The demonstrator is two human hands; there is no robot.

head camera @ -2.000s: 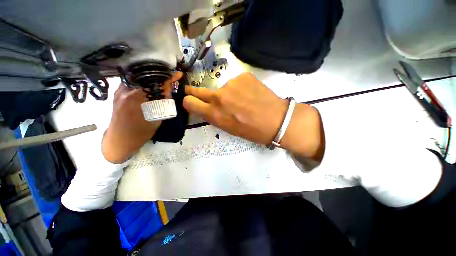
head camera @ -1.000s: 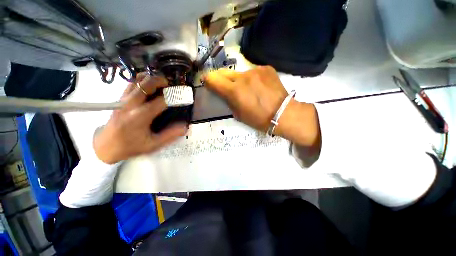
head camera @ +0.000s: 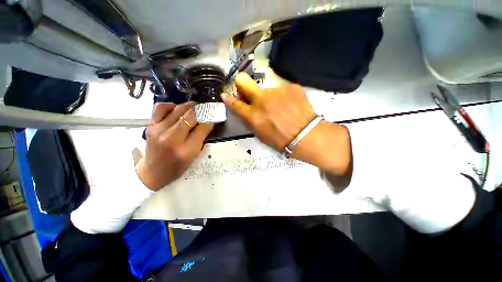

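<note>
My left hand [head camera: 173, 146], with a ring, has its fingers bent over a black pouch body [head camera: 163, 97]. Only dark bits of the pouch show above and beside the fingers. The ribbed white tension knob [head camera: 210, 112] hangs in front of my left fingertips. My right hand [head camera: 283, 118] is at the needle area, thumb and index finger close together beside the metal presser foot parts [head camera: 242, 59]. Whether the right fingertips pinch the fabric cannot be seen.
The machine head [head camera: 181, 22] fills the top. A stack of black panels [head camera: 330, 49] lies beyond my right hand. Red-black snips [head camera: 461, 118] lie at right. Black pouches [head camera: 52, 171] and a pale bar [head camera: 104, 120] are at left. A blue crate [head camera: 147, 248] is below the table.
My left hand has swung out, then come back in behind the knob, with the pouch turned and more hidden. My right hand stays by the needle. The view has shifted, moving the pale bar across.
</note>
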